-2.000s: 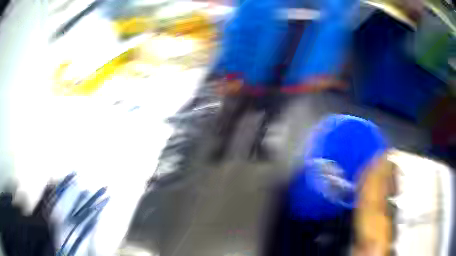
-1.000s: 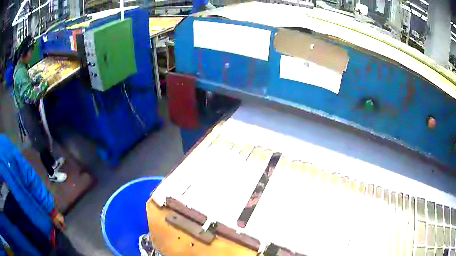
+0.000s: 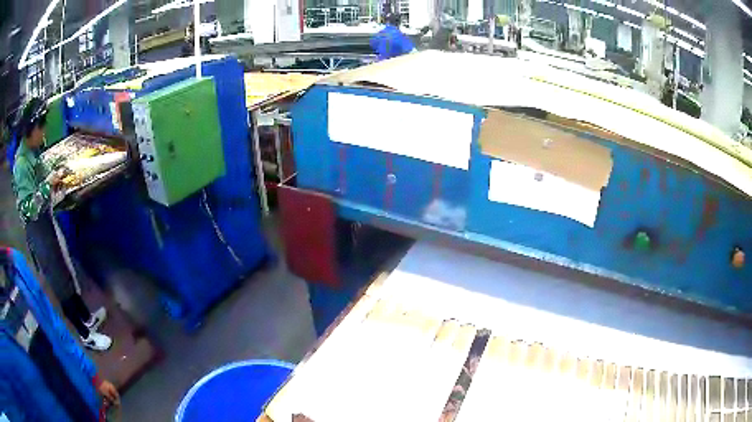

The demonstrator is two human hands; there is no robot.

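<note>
Neither of my hands is in the picture. Nearest in front of me is the press bed, covered with white sheet stock (image 3: pixel 396 363). A row of long narrow slots in the sheet shows tan board (image 3: pixel 577 364) beneath. A dark red-brown worn strip (image 3: pixel 466 375) runs between parts of the sheet. The blue press beam (image 3: pixel 396 177) crosses behind the bed, with papers on its face, a green button (image 3: pixel 642 241) and a red-orange button (image 3: pixel 737 256).
A blue tub (image 3: pixel 239 396) stands at the bed's left corner, cut off by the lower edge. A person in a blue jacket (image 3: pixel 49 346) is at the lower left. Another person in green (image 3: pixel 31 185) works at a second blue press (image 3: pixel 173 255) with a green box (image 3: pixel 180 140).
The view has swung from the white table, blue-clad person and tub to the press, then tilted up. Since one second ago, the bed and tub sit lower and more background shows.
</note>
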